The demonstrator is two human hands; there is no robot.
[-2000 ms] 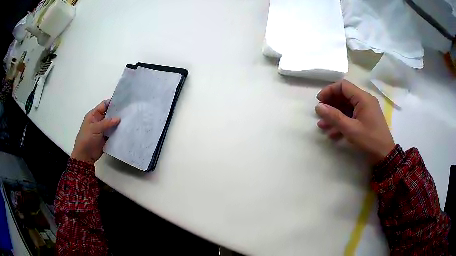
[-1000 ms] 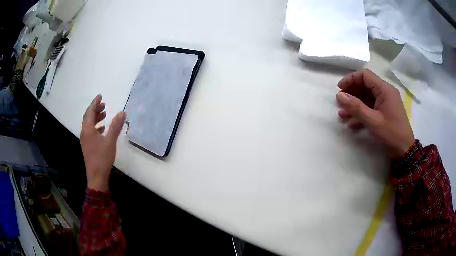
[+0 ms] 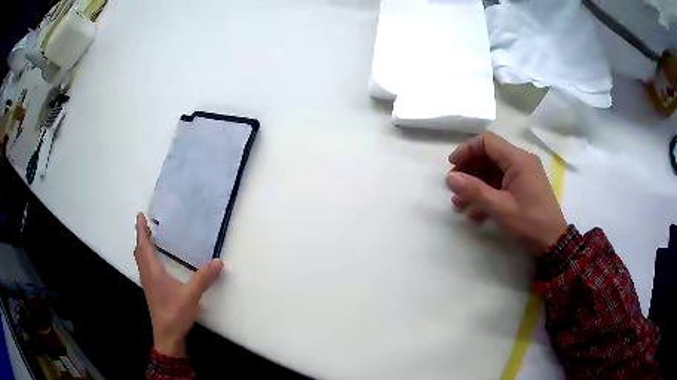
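A pile of backed panels [image 3: 200, 185], grey-white on top with a black rim, lies flat on the left part of the table. My left hand [image 3: 175, 286] is at its near end, thumb by the near right corner and fingers by the left side, spread and not closed on it. My right hand [image 3: 505, 189] rests over the table at the right, fingers loosely curled, with nothing visible in it. Just beyond it is the thick white stack of backing sheets [image 3: 438, 67] with a stepped corner.
Crumpled white sheets [image 3: 553, 48] and a translucent scrap [image 3: 558, 128] lie at the upper right. Yellow tape [image 3: 528, 326] runs along the right. Black panels [image 3: 663, 289] are cut off at the right edge. An amber container [image 3: 663, 85] and tools [image 3: 46, 141] also show.
My left hand first let go of the pile's left side, then came to its near end with fingers spread. My right hand keeps its loose curl. The whole view has shifted with the head.
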